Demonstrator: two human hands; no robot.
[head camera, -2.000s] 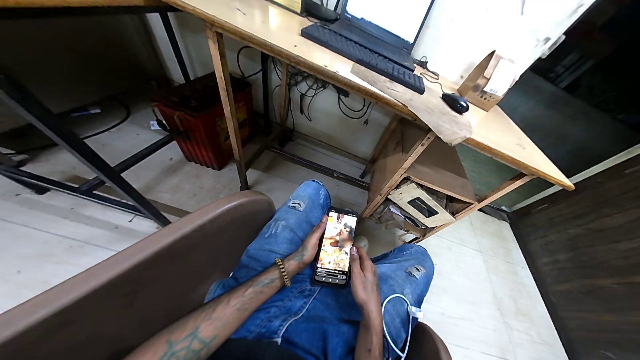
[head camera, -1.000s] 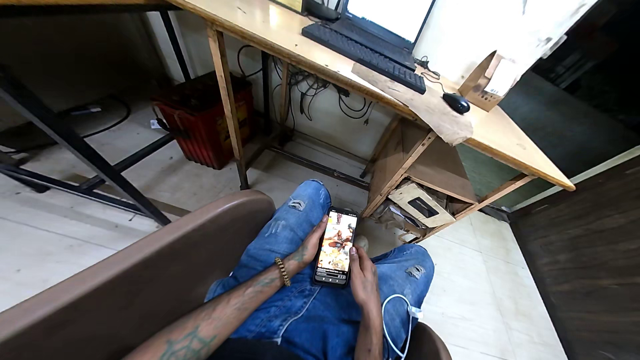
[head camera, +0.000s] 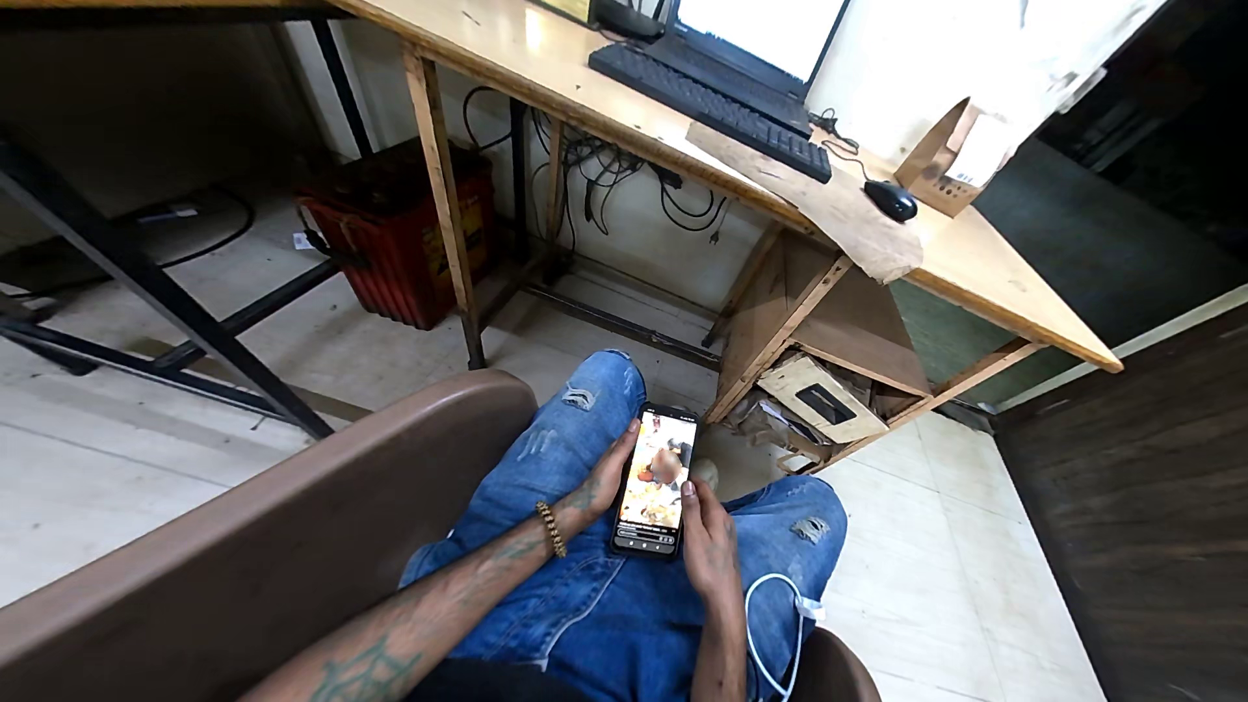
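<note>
A black smartphone (head camera: 655, 482) with a lit screen is held upright over my lap, between both hands. My left hand (head camera: 606, 475) grips its left edge, and a beaded bracelet (head camera: 551, 529) circles that wrist. Along the phone's lower right edge is my right hand (head camera: 710, 536), with the thumb resting at the screen's side. Ripped blue jeans (head camera: 561, 458) cover the legs under the phone. A white cable (head camera: 749, 609) loops over the thigh beside my right wrist.
A wooden desk (head camera: 1014, 283) ahead carries a laptop (head camera: 751, 49), a black keyboard (head camera: 712, 109) and a mouse (head camera: 891, 201). Below are hanging cables (head camera: 604, 171), a red battery (head camera: 400, 253) and a shelf (head camera: 858, 336). A brown chair (head camera: 292, 526) surrounds the lap.
The picture on the phone's screen has changed. Both hands keep their hold on the phone in the same place.
</note>
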